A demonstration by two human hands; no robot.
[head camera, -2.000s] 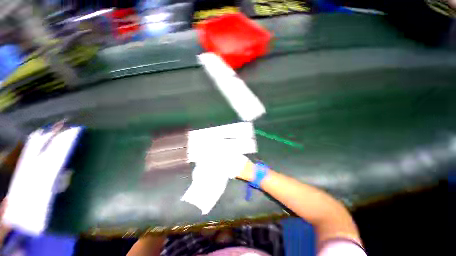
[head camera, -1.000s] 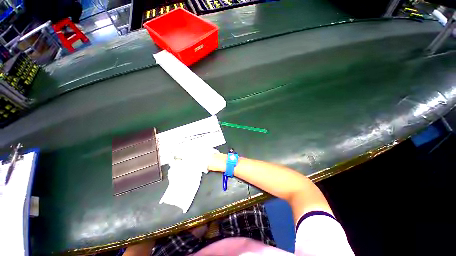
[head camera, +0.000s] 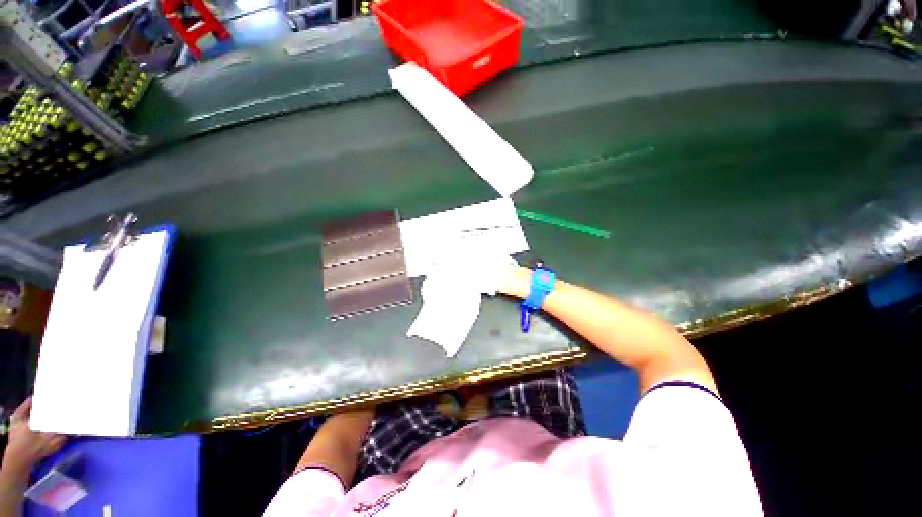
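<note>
My right hand [head camera: 490, 273], in a white glove with a blue wristband, lies over a crumpled white cloth [head camera: 447, 315] and the lower edge of a flat white sheet [head camera: 460, 234]. White merges with white, so its fingers and any grip cannot be made out. A thin dark line shows on the sheet. A brown grooved plate [head camera: 366, 265] lies against the sheet's left side. My left forearm shows below the belt edge, but the hand is hidden.
A long white strip [head camera: 460, 126] reaches to a red bin [head camera: 455, 45]. A green strip [head camera: 564, 223] lies right of the sheet. A clipboard [head camera: 101, 333] with paper and a pen is at left. Another person's hand [head camera: 25, 444] is near its lower corner, beside a blue surface [head camera: 162, 475].
The view has shifted, showing more of the clipboard and my body. My right hand stays over the cloth and sheet. The hand at far left has come into view.
</note>
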